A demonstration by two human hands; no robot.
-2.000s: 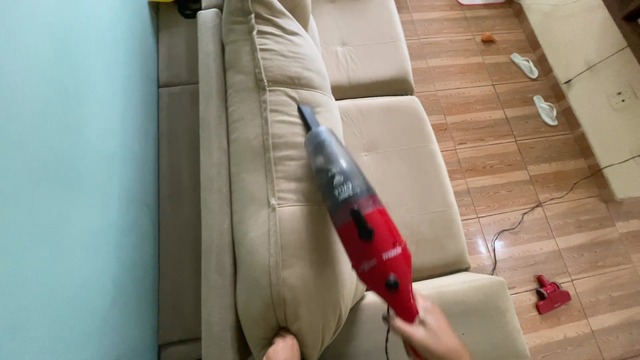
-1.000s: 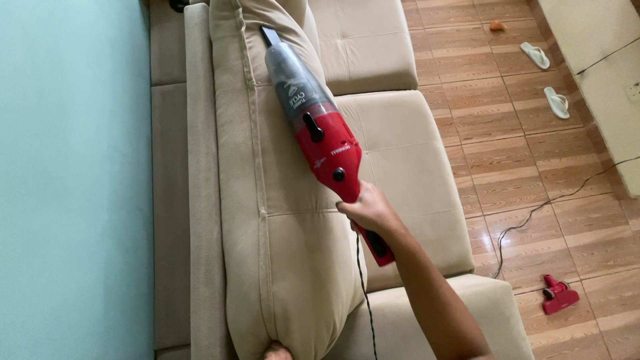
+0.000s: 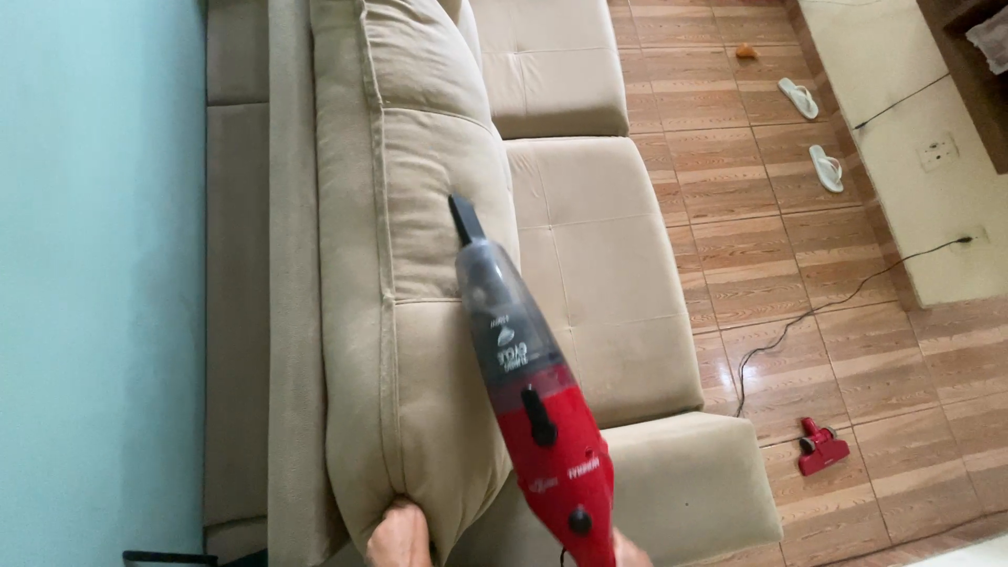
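A red handheld vacuum cleaner [image 3: 551, 425] with a clear grey dust cup slants over the sofa's beige back cushion [image 3: 441, 339]. Its black crevice nozzle [image 3: 465, 219] points up and left at the cushion's face; whether the tip touches the fabric I cannot tell. My right hand [image 3: 630, 551] is on the vacuum's handle at the bottom edge, mostly hidden by the red body. My left hand [image 3: 400, 537] grips the near end of the back cushion.
Beige seat cushions [image 3: 606, 276] lie right of the back cushion, a blue wall [image 3: 94, 276] at left. On the tiled floor are a red floor-brush head [image 3: 823, 447], a black power cord [image 3: 803, 315] running to a wall outlet, white flip-flops [image 3: 825, 168] and a small orange thing [image 3: 746, 52].
The vacuum first went up along the back cushion, then came back down toward me with my right hand. My left hand has stayed at the cushion's near end.
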